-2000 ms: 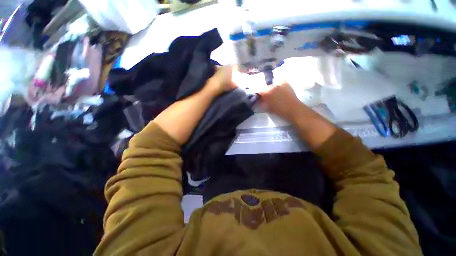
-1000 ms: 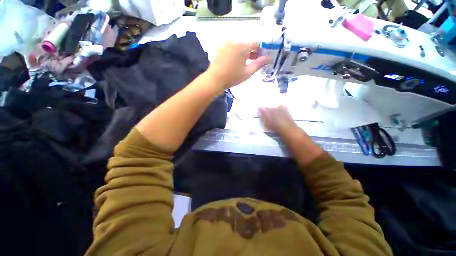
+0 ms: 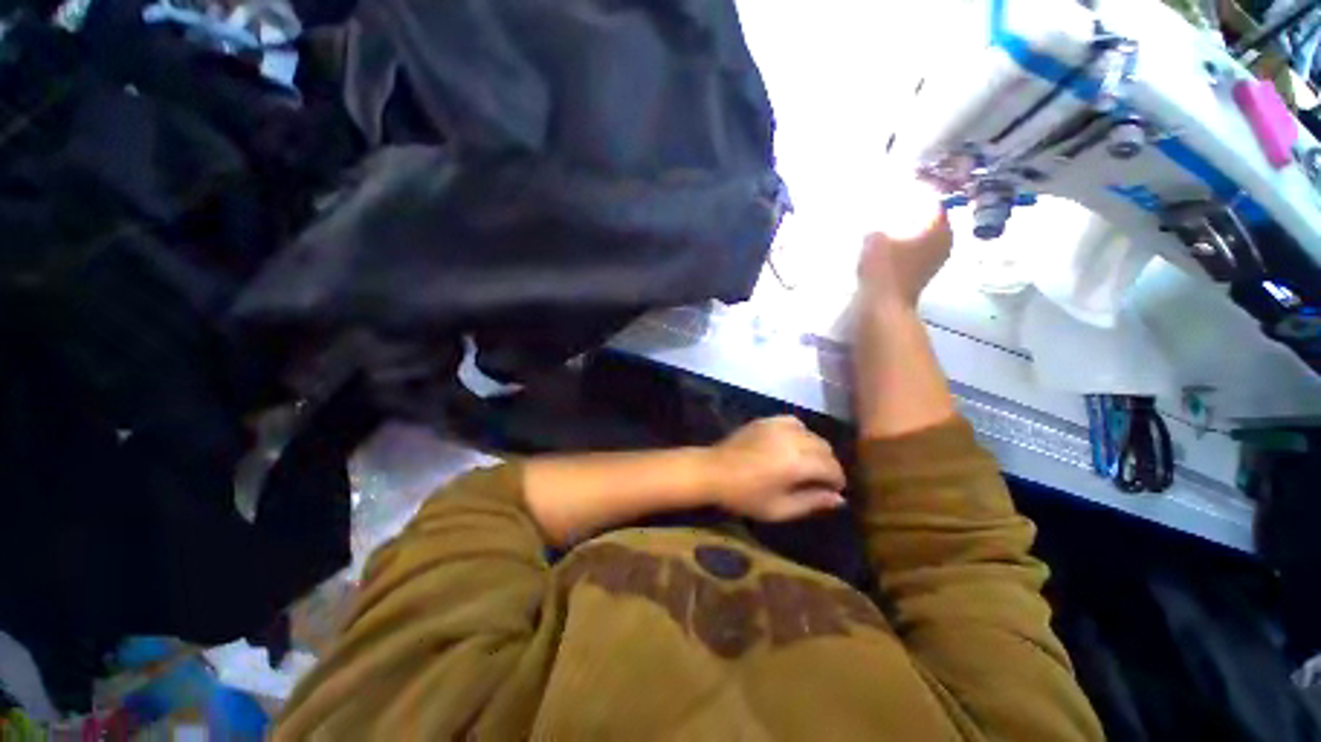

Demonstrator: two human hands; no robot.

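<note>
The black garment piece (image 3: 580, 218) lies loosely bunched on the table left of the needle area. My left hand (image 3: 785, 468) is near my body, below the table's front edge, with its fingers curled; no object shows in it. My right hand (image 3: 910, 261) reaches up to the presser foot area (image 3: 990, 207) of the white sewing machine (image 3: 1159, 145). Its fingertips are washed out by the lamp, so any grip is hidden. A fine thread shows beside the garment's right edge.
Black scissors (image 3: 1146, 447) and a slim blue tool (image 3: 1107, 432) lie at the right near the ruler edge (image 3: 1014, 432). A pale sheet (image 3: 1087, 276) lies under the machine arm. Dark cloth (image 3: 131, 363) is heaped at left. A pink item (image 3: 1268, 122) sits on the machine.
My left hand has dropped from beside the machine head to near my body. My right hand has moved up to the presser foot. The camera view has turned and shifted down and left.
</note>
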